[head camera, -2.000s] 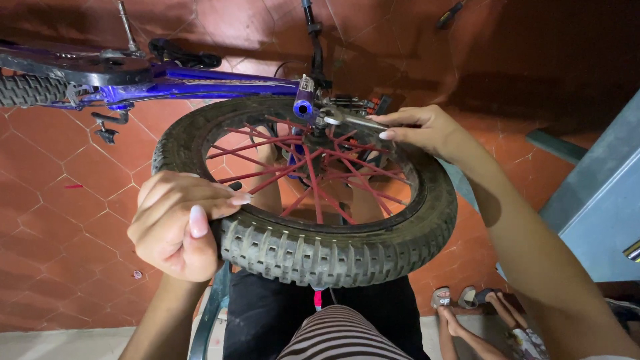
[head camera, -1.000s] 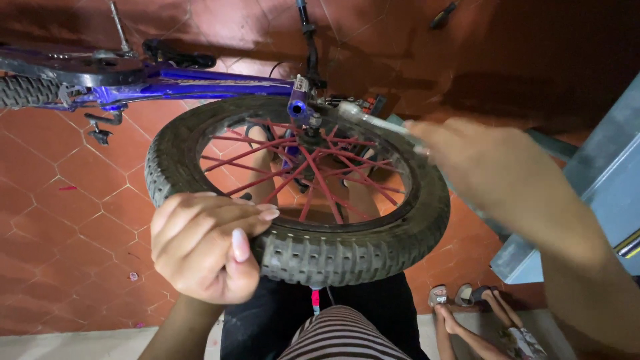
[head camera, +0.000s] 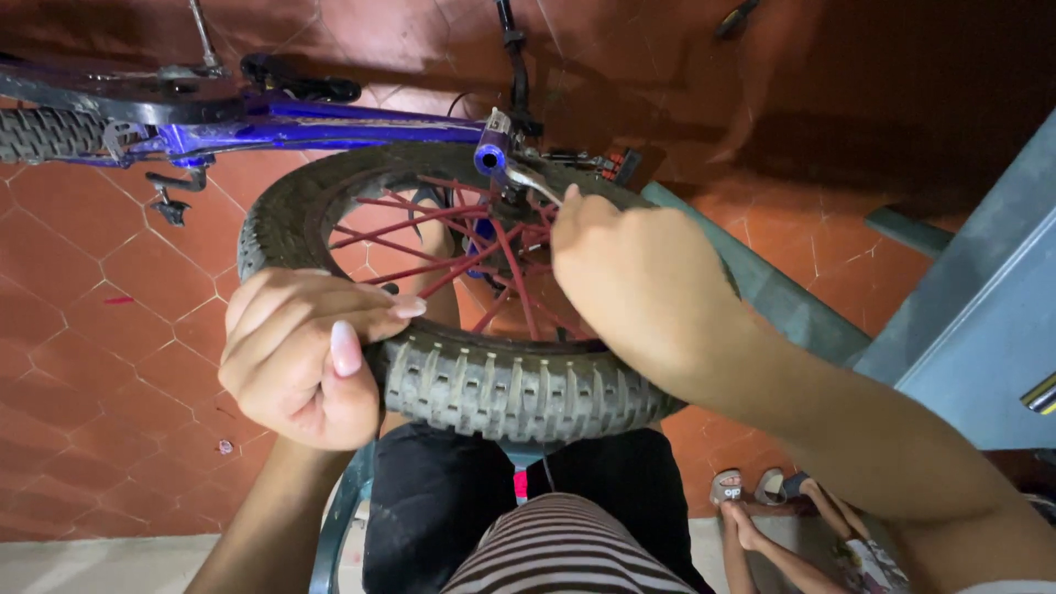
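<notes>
A bicycle wheel with a knobby tire (head camera: 528, 388) and red spokes (head camera: 445, 219) rests over my lap, joined at its hub to a bicycle with a blue frame (head camera: 371, 130). My left hand (head camera: 301, 355) is closed around the tire and rim on the near left side. My right hand (head camera: 643, 280) grips a metal wrench (head camera: 536, 183), whose head is at the hub axle, just beside the blue tube end (head camera: 491, 157). My right hand hides most of the handle and part of the wheel's right side.
A pedal (head camera: 172, 206) and the other wheel's tire (head camera: 49, 134) are at left. A light blue panel (head camera: 982, 330) stands at right, near a green bar (head camera: 767, 280). Another person's bare legs (head camera: 775, 544) show at lower right. A dark-handled tool (head camera: 734, 18) lies on the tiled floor.
My right hand has swung toward me and inward over the wheel, turning the wrench handle with it. My left hand stays on the tire.
</notes>
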